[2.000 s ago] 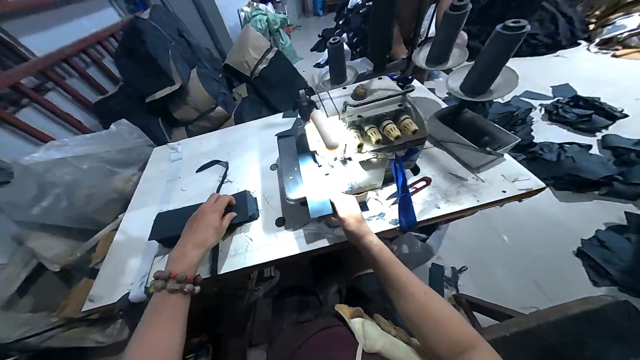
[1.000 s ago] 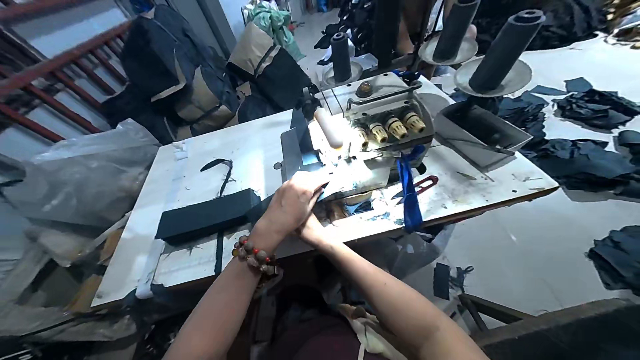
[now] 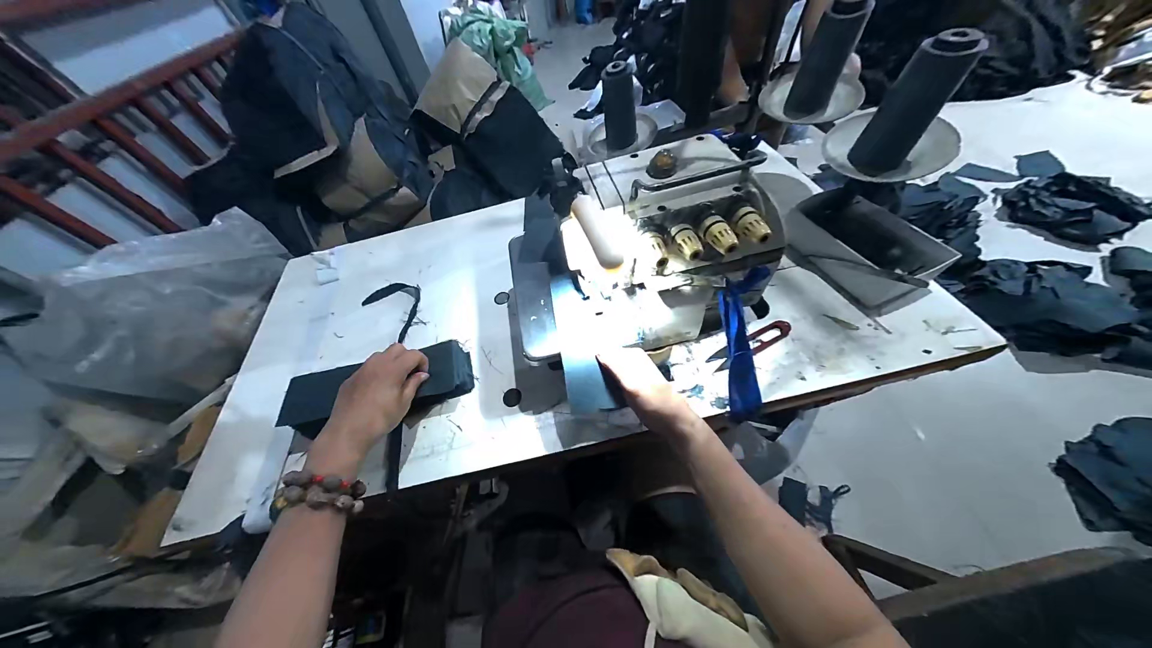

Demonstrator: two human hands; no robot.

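My left hand, with a beaded bracelet at the wrist, rests on a stack of dark fabric strips, its fingers curled at the stack's upper edge. My right hand lies at the front of an overlock sewing machine, fingers on a dark fabric piece that runs up under the lit presser foot area. Glare hides the needle and part of the fabric. A blue strip hangs off the machine's front, beside red-handled snips. A black curved strip lies behind the stack.
Dark thread cones stand on plates behind the machine. A metal tray sits to its right. Crumpled dark fabric lies at the far right. Plastic bags and a red railing are at the left. A person's arm shows at the back.
My left hand has moved left from beside my right hand at the machine, back onto the fabric stack. A flat fabric piece now shows at the machine's front under my right fingers.
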